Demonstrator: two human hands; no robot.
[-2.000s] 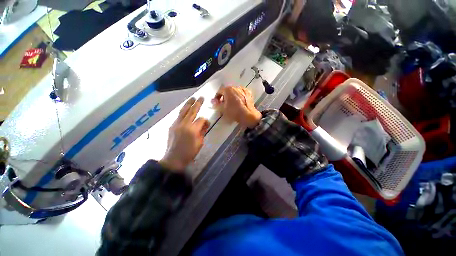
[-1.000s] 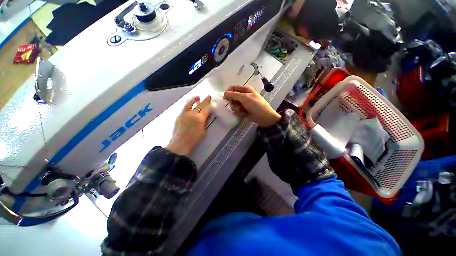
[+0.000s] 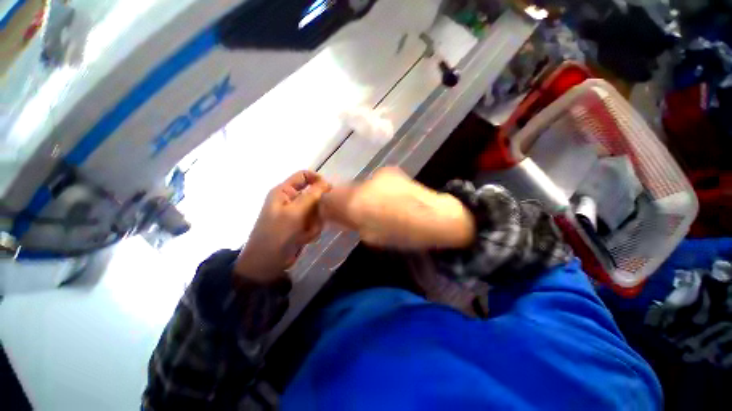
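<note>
My left hand (image 3: 285, 221) is over the front edge of the white machine table, thumb and fingertips pinched together. My right hand (image 3: 405, 213) is blurred, its fingertips meeting those of my left hand. Whether anything small is held between them cannot be told. A whitish translucent wad (image 3: 371, 123) lies on the table behind my hands, touched by neither. The white sewing machine (image 3: 152, 104) with a blue stripe and JACK lettering stands at left and behind.
A dark knob (image 3: 449, 75) on a thin rod is at the back right of the bed. A white perforated basket (image 3: 685, 210) holding grey and black pieces sits in a red basket (image 3: 568, 74) at right. A ruler-marked strip (image 3: 473, 79) runs along the table's front edge.
Both hands have moved off the wad, toward the table's front edge, and their fingertips have come together. The wad stays on the table. The view has shifted and blurred.
</note>
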